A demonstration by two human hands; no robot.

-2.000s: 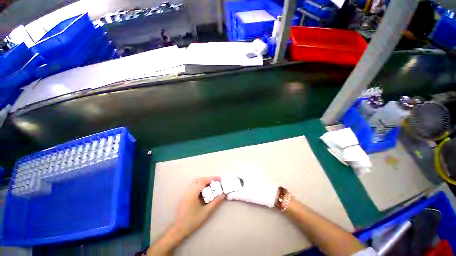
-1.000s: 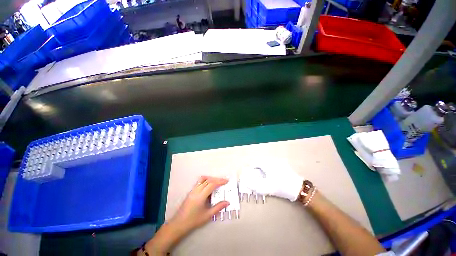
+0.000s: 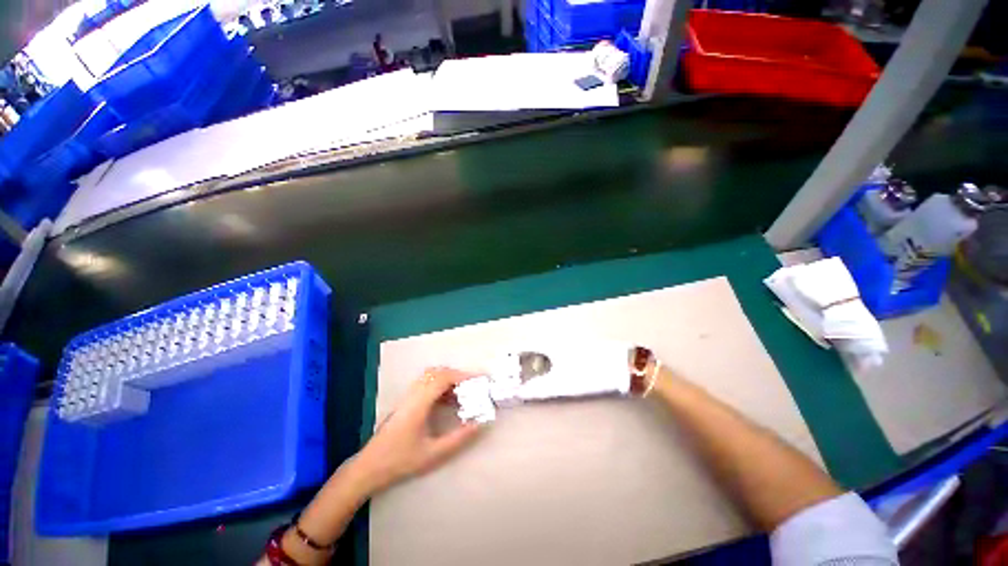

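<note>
Several small white power adapters (image 3: 476, 400) are side by side between my hands, over the beige board (image 3: 597, 475). My left hand (image 3: 420, 429), bare, holds them from the left with thumb and fingers. My right hand (image 3: 569, 374), in a white glove, touches their right end; its fingers blend with the white adapters, so its grip is hard to tell. A blue tray (image 3: 205, 453) stands to the left, with rows of white adapters (image 3: 177, 341) along its far side.
A green mat (image 3: 553, 293) surrounds the board. A folded white cloth (image 3: 829, 301) and a small blue bin (image 3: 868, 265) with bottles (image 3: 928, 230) are at right, near a grey post (image 3: 873, 133). The conveyor (image 3: 442, 210) runs behind. A red bin (image 3: 779, 55) stands beyond it.
The adapters lay spread in two groups with prongs towards me one second ago; now they are bunched between my hands, prongs not visible. My right hand has moved left and up.
</note>
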